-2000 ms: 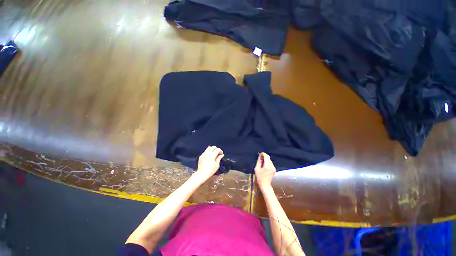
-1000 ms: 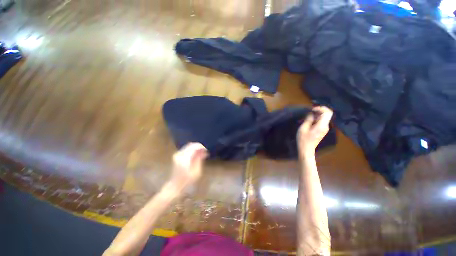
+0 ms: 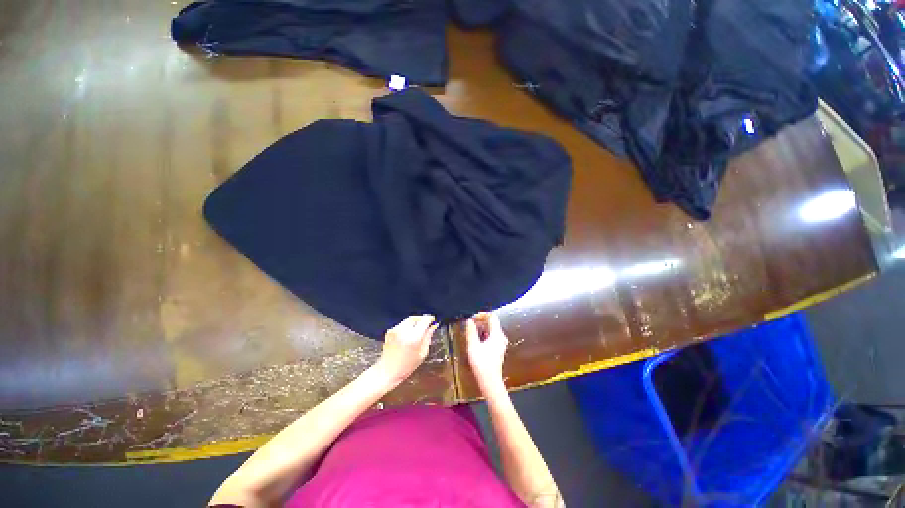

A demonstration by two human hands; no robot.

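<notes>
A dark navy garment (image 3: 308, 208) lies bunched on the glossy brown table (image 3: 119, 278), its near edge close to the table's worn front edge. My left hand (image 3: 408, 347) pinches the garment's near edge with its fingertips. My right hand (image 3: 485, 345) is just right of it, fingertips closed together at the same edge. A small dark thing shows between the two hands; I cannot tell what it is.
A large dark garment pile (image 3: 635, 79) with small white labels lies at the back right, and a narrow dark length (image 3: 308, 38) reaches left. A blue bin (image 3: 764, 397) stands below the table's right front edge. Thread clippings lie along the front left edge.
The hands have come back together at the garment's near edge after being apart. The garment is turned and spread wider. The view has shifted right, showing more of the blue bin.
</notes>
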